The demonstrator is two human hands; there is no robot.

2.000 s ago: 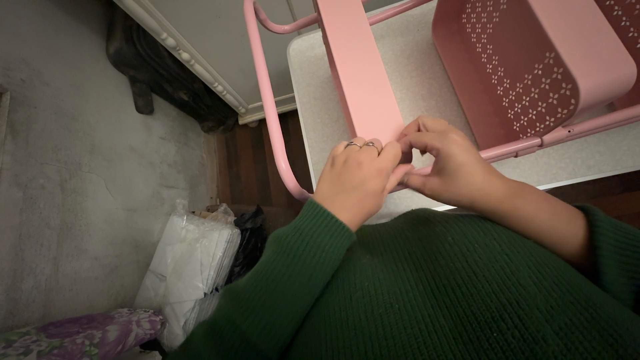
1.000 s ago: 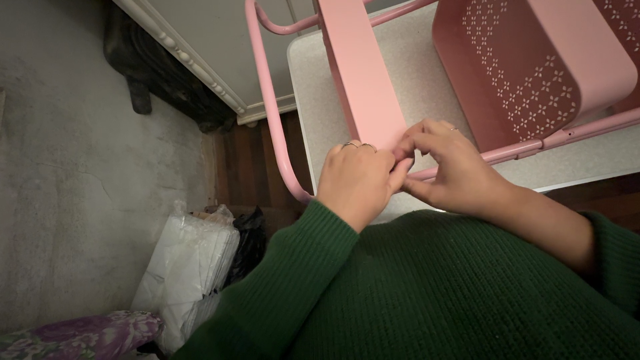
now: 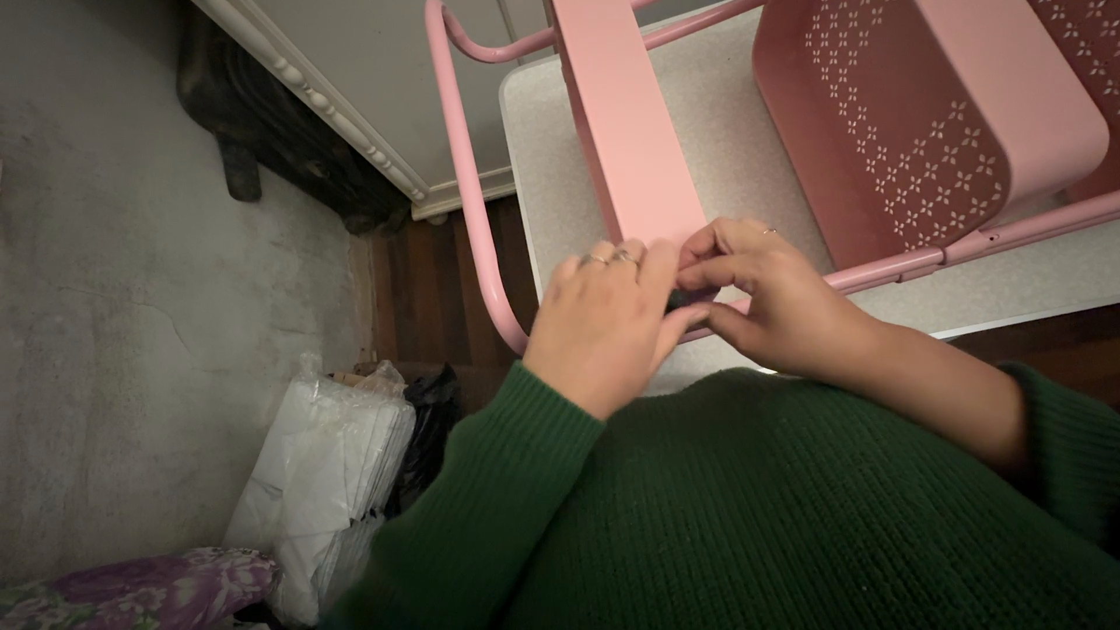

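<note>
A pink metal frame of round tube (image 3: 468,166) lies over a light speckled tabletop (image 3: 717,114). Across its left part runs a flat pink metal panel (image 3: 630,114). My left hand (image 3: 608,315), with rings on two fingers, rests over the panel's near end and grips that end by the tube. Close against it, my right hand (image 3: 770,293) has its thumb and fingertips bent around a small dark piece (image 3: 678,300), mostly hidden between the hands; what it is cannot be told. A pink metal basket with punched flower-like holes (image 3: 901,149) sits in the frame to the right.
A pale cabinet with beaded trim (image 3: 324,96) stands behind the table, a dark carved object (image 3: 262,122) beside it. At lower left are plastic-wrapped white sheets (image 3: 324,446), a black plastic bag (image 3: 429,429) and purple floral fabric (image 3: 166,586). A grey wall (image 3: 105,289) rises at left.
The fingers of my right hand have shifted slightly at the panel's near end, and a small dark piece now shows between my hands. The frame and basket have stayed in place.
</note>
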